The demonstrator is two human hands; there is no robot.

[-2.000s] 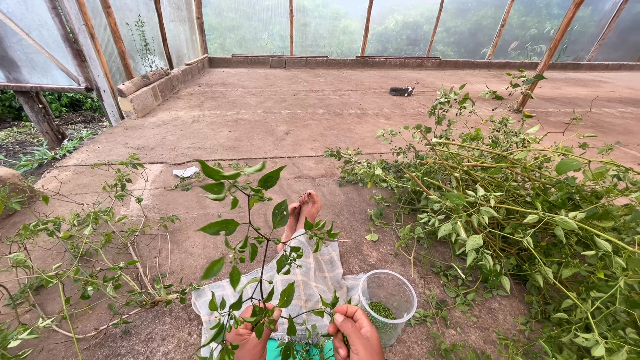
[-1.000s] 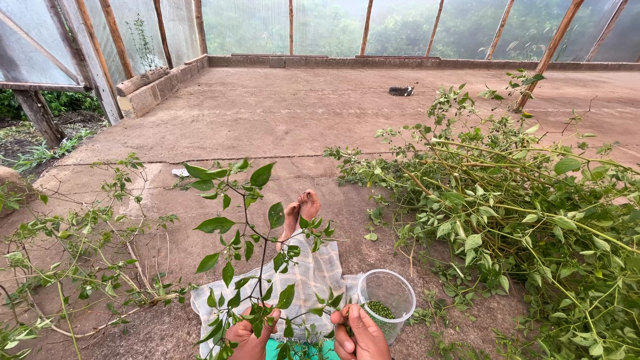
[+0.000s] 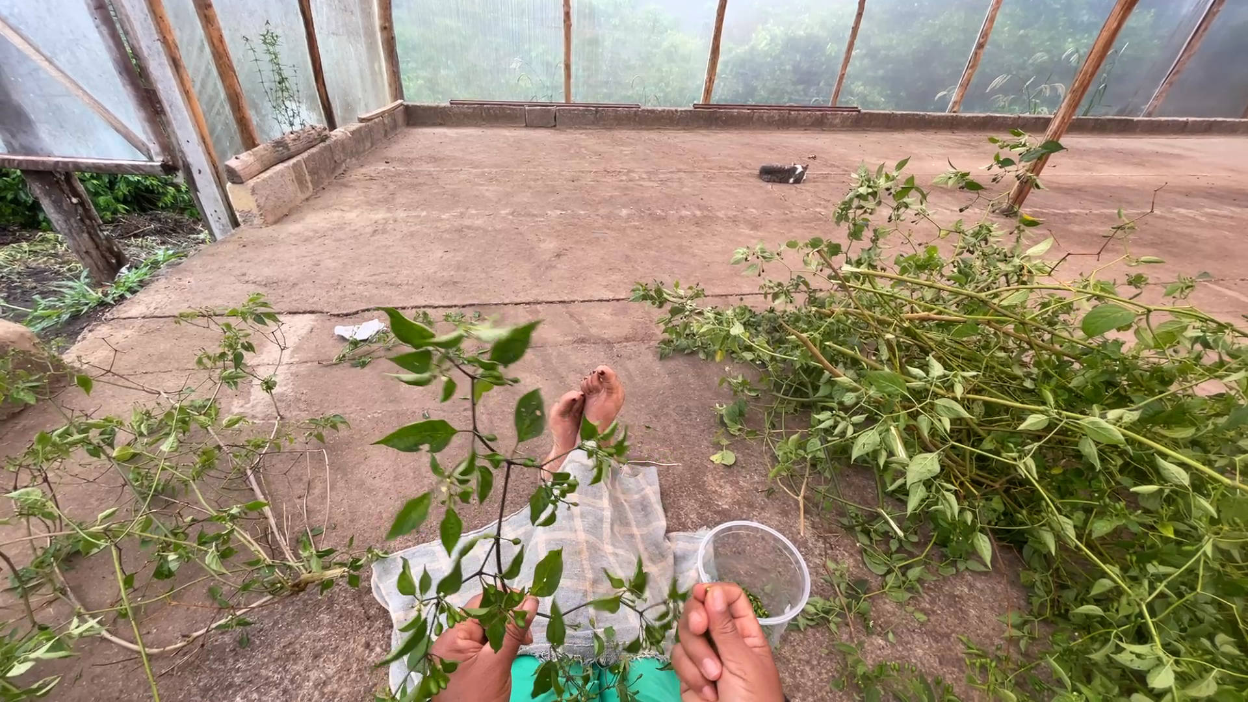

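My left hand point(image 3: 485, 648) holds a leafy green branch point(image 3: 502, 487) upright over my lap, its dark stem rising between leaves. Close to the branch's right side tips, my right hand point(image 3: 723, 639) has thumb and fingertips pinched together; whether something small is between them I cannot tell. Just behind that hand stands a clear plastic tub point(image 3: 780, 585) with small green pieces low inside, partly hidden by the hand. A checked pale cloth point(image 3: 609, 517) covers my legs, and my bare feet point(image 3: 597, 395) stick out beyond it.
A large heap of cut leafy branches point(image 3: 975, 409) lies on the right. Sparser branches point(image 3: 253, 478) lie on the left. A white scrap point(image 3: 360, 330) and a dark object point(image 3: 783, 174) are on the earthen floor. A wooden post point(image 3: 1072, 107) leans at the right, before translucent walls.
My right hand has moved slightly away from the branch's stem, toward the tub's near side. The branch has shifted a little in my left hand.
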